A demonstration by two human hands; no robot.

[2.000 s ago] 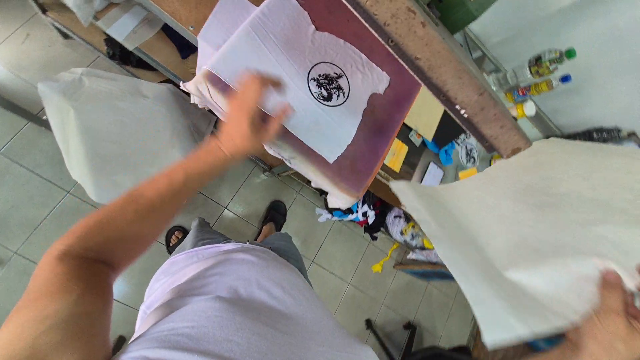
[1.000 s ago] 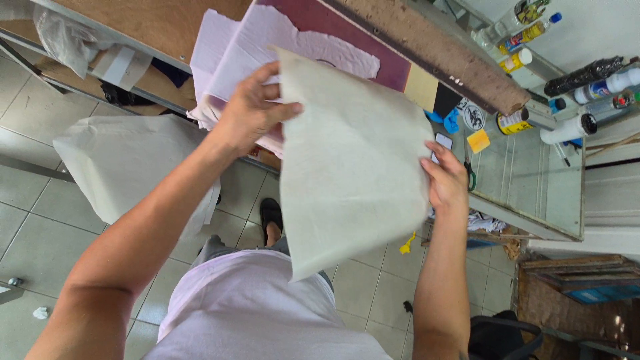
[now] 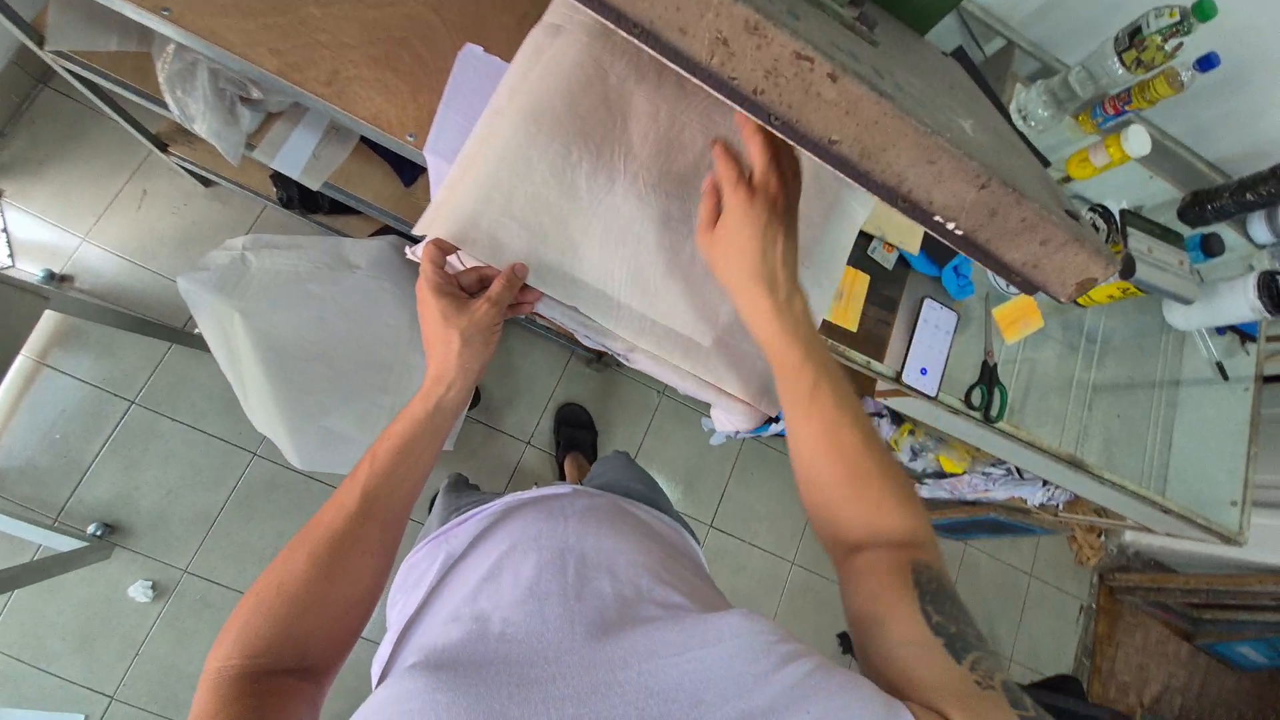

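Observation:
A large translucent sheet (image 3: 600, 190), which looks like parchment paper, lies flat over the platen of what looks like a heat press, covering the printed white fabric. My left hand (image 3: 465, 305) is at the sheet's near left corner, thumb and fingers pinched at its edge and the pale pink fabric (image 3: 660, 365) under it. My right hand (image 3: 755, 215) is on or just over the sheet's right part, fingers apart, fingertips by the press's upper plate (image 3: 850, 120). Whether it touches the sheet is not plain. Folded lilac fabric (image 3: 465, 105) shows beyond the sheet's left edge.
Another pale sheet (image 3: 310, 350) hangs low at the left, beside a wooden-topped shelf (image 3: 330, 50). On the glass-topped counter at the right are a smartphone (image 3: 929, 345), scissors (image 3: 988, 385), a yellow sponge-like piece (image 3: 1018, 318) and several bottles (image 3: 1100, 152).
The sheet, held between both hands one second ago, now lies over the platen and hides the printed fabric. My right hand has moved from its right edge onto or over it.

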